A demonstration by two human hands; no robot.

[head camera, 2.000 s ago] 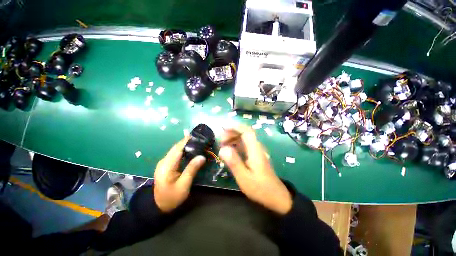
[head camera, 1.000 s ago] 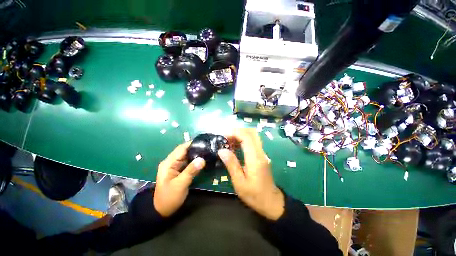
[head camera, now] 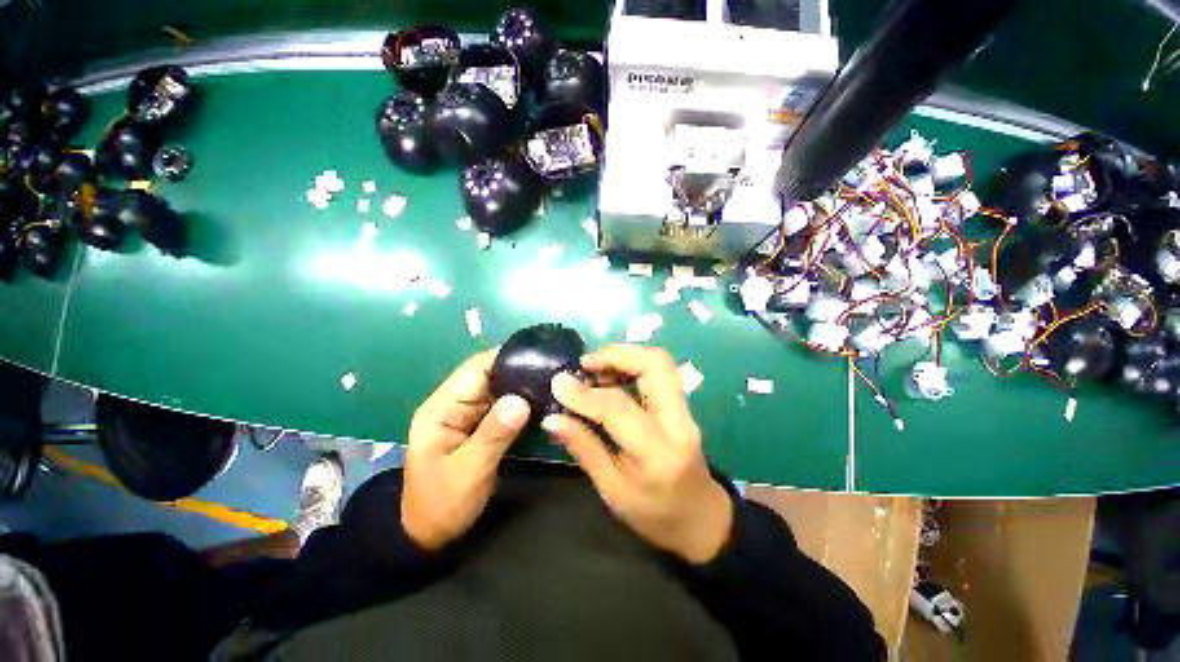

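Observation:
A glossy black ball housing (head camera: 540, 361) is held just above the front edge of the green bench, its smooth round side up. My left hand (head camera: 453, 446) grips its left side, thumb at the lower front. My right hand (head camera: 641, 446) is at its right side, with the thumb and fingertips on it. The inside of the ball and any part between the right fingertips are hidden.
A white screw feeder (head camera: 712, 142) stands ahead, with a black screwdriver (head camera: 880, 97) slanting beside it. Black balls (head camera: 469, 120) lie left of it, wired modules (head camera: 893, 259) right. More balls lie far left (head camera: 130, 149) and far right (head camera: 1087, 349). Scraps (head camera: 393, 204) dot the green bench (head camera: 246, 349).
The ball has turned in my hands, from wires and inner parts showing to its smooth side up. My right fingers have closed in on its side. The view has shifted slightly.

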